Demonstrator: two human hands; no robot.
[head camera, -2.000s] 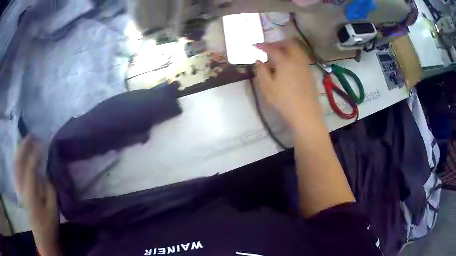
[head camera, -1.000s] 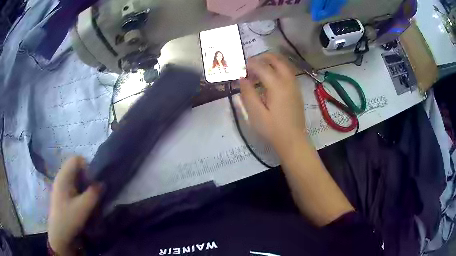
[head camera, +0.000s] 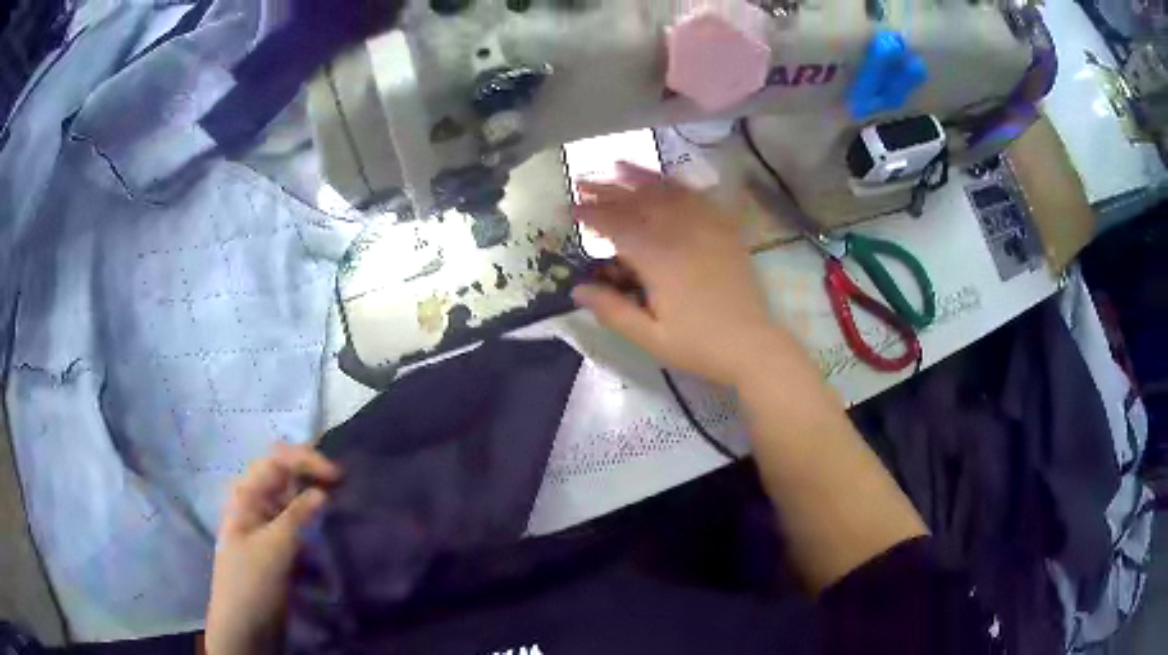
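Note:
My left hand (head camera: 272, 518) is at the lower left, fingers pinched on the edge of a dark purple-navy cut piece (head camera: 448, 429). The piece lies across the table's front, its far edge near the machine bed. My right hand (head camera: 673, 262) is over the smartphone (head camera: 612, 156), covering part of its bright white screen. Its fingers are apart; whether the fingertips touch the phone cannot be told. The needle area (head camera: 491, 228) of the cream sewing machine (head camera: 576, 64) is lit, with no dark piece under it.
Pale grey-blue panels (head camera: 205, 333) cover the left side. Scissors (head camera: 871, 301) with red and green handles lie right of my right hand. A thin black cable (head camera: 698, 420) runs to the table edge. A small white box (head camera: 897, 151) sits on the machine. Dark fabric (head camera: 1012, 435) hangs at the right.
My left hand has moved right and down with the dark piece, which now lies flatter and wider near my body. My right hand has stayed around the phone and now covers more of its screen.

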